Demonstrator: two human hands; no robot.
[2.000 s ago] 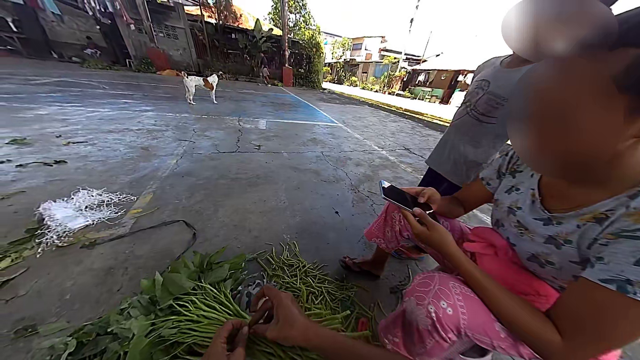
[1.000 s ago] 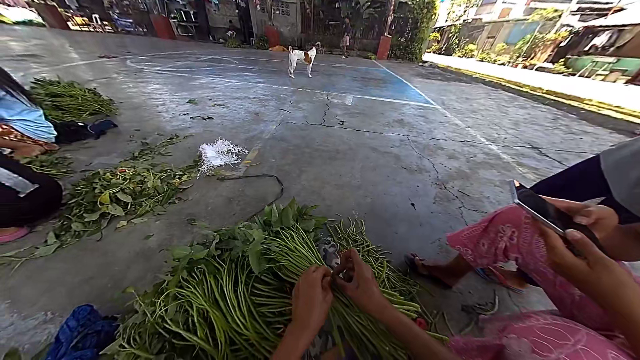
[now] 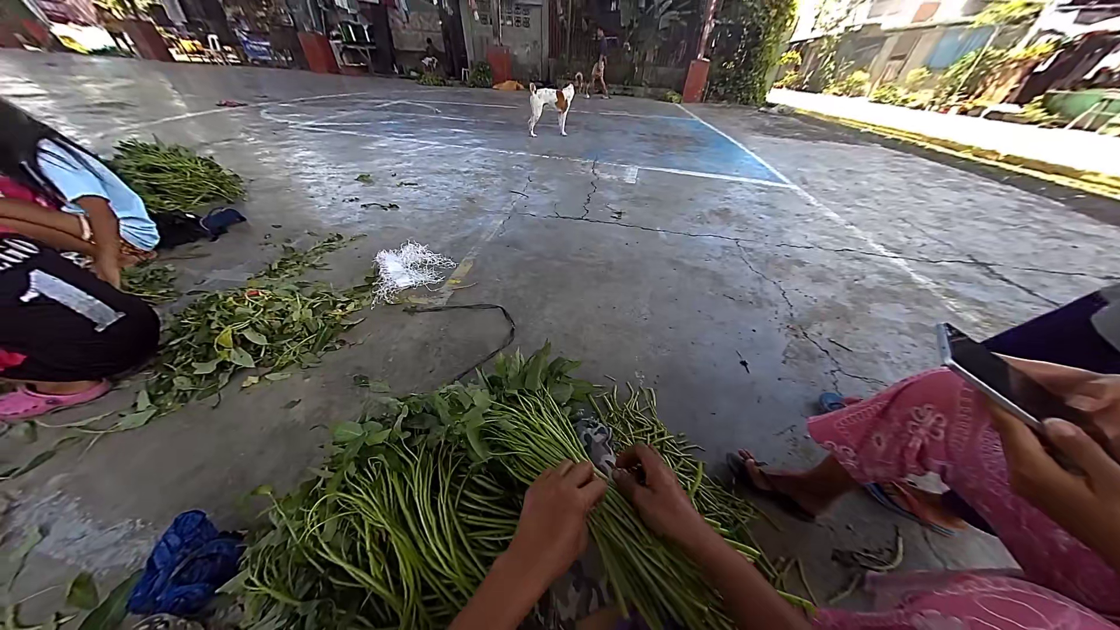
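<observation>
Long-stemmed leafy greens lie in a big heap in front of me at the bottom of the head view. A bundle of green stems runs beneath and between my hands, over camouflage-patterned cloth. My left hand rests on the bundle with its fingers curled, the fingertips close to my right hand. My right hand has bent fingers at the bundle's right edge, and whether a small thing is pinched there is too unclear to tell. Cut stems lie on the ground beyond and right of my right hand.
A person in pink patterned clothing sits close at right, holding a phone. Two people crouch at left near loose leaves and another pile of greens. White stringy material, a dark cord, a blue plastic bag and a dog are farther out.
The view has swung left and down, showing more of the heap and the people at left. My hands have shifted from close together over the stems to slightly apart on the bundle.
</observation>
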